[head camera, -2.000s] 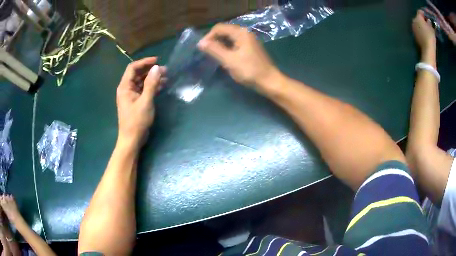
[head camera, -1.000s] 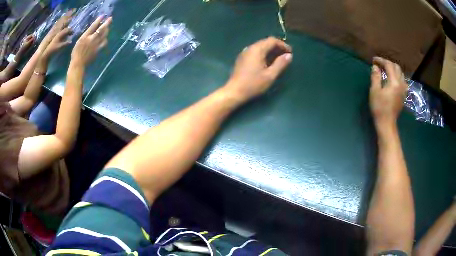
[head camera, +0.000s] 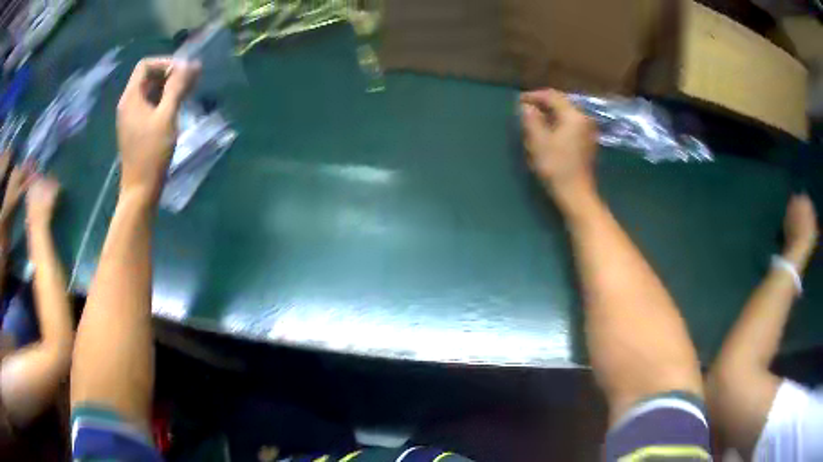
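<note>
My left hand (head camera: 149, 113) is raised at the upper left, its thumb and fingertips pinched on a blurred clear bag (head camera: 213, 59) that extends to the right of them. Below it, a pile of shiny clear bags (head camera: 197, 153) lies on the green bench, partly behind the hand. My right hand (head camera: 561, 140) is at the upper right with fingers curled, beside the left end of other clear bags (head camera: 645, 129). Blur hides whether its fingertips hold anything.
A brown carton (head camera: 523, 41) with an open flap (head camera: 742, 68) stands at the far edge. Yellow-green strips (head camera: 293, 20) lie left of it. More bags (head camera: 70, 113) and neighbours' hands (head camera: 41, 198) are at far left. A neighbour's arm (head camera: 781, 275) is at right.
My left hand has moved left from mid-bench to above the left pile, a clear bag now visible in it. My right hand stays beside the right-hand bags. The camera view has turned.
</note>
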